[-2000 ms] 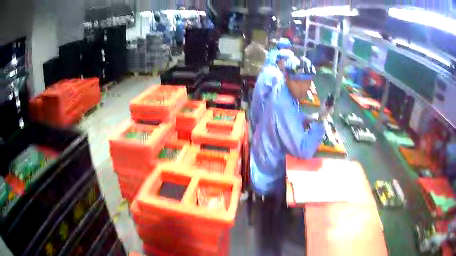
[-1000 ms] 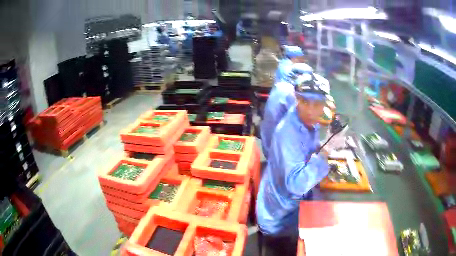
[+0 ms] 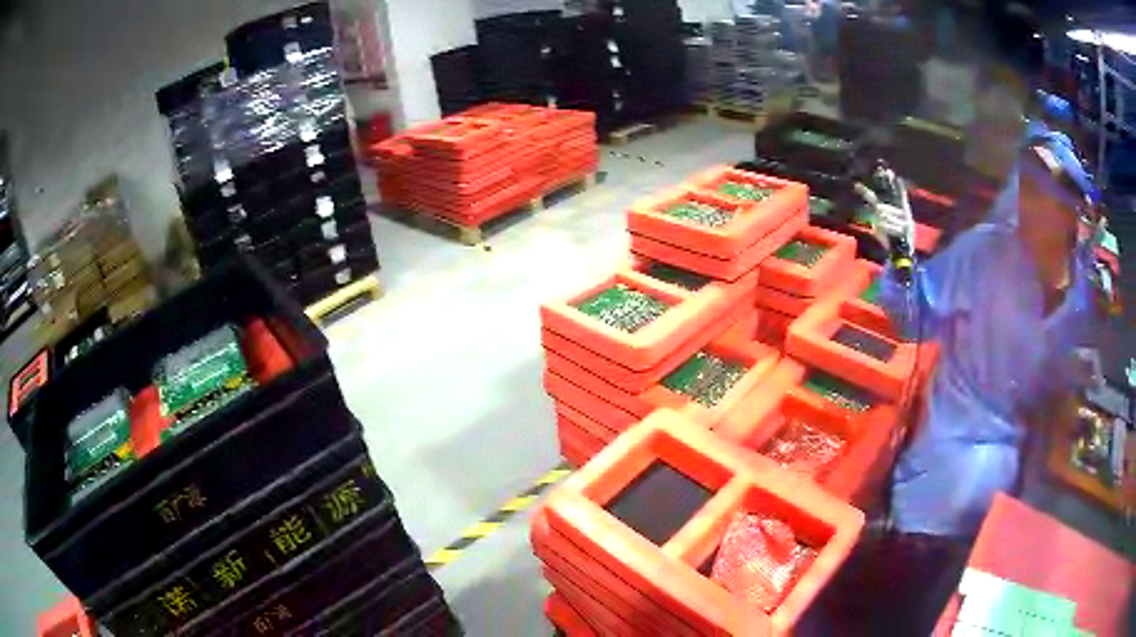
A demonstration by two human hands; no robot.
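Neither of my hands is in view. Nearest in front are stacked red-orange foam trays [image 3: 579, 479] with windowed compartments. Green circuit boards [image 3: 623, 306] lie in several windows; the front tray shows a dark panel [image 3: 658, 502] and crumpled reddish wrapping [image 3: 760, 560]. At left, a stack of black crates [image 3: 187, 498] has green boards [image 3: 206, 370] with red-orange dividers in the top crate. At bottom right, a red mat [image 3: 1059, 548] carries pale green flat plates [image 3: 1015, 610], cut off by the frame edge.
A person in a blue gown [image 3: 984, 398] stands behind the mat, one gloved hand [image 3: 894, 224] raised. A pallet of red trays [image 3: 492, 162] and wrapped black crates [image 3: 268, 174] stand behind. Yellow-black tape [image 3: 498, 513] marks the floor. An orange tray with a board [image 3: 1096, 448] is at right.
The view has swung left. The trays and person shift right in the picture, the black crates come fully in at left, and most of the conveyor has left view. The person's gloved hand is now raised.
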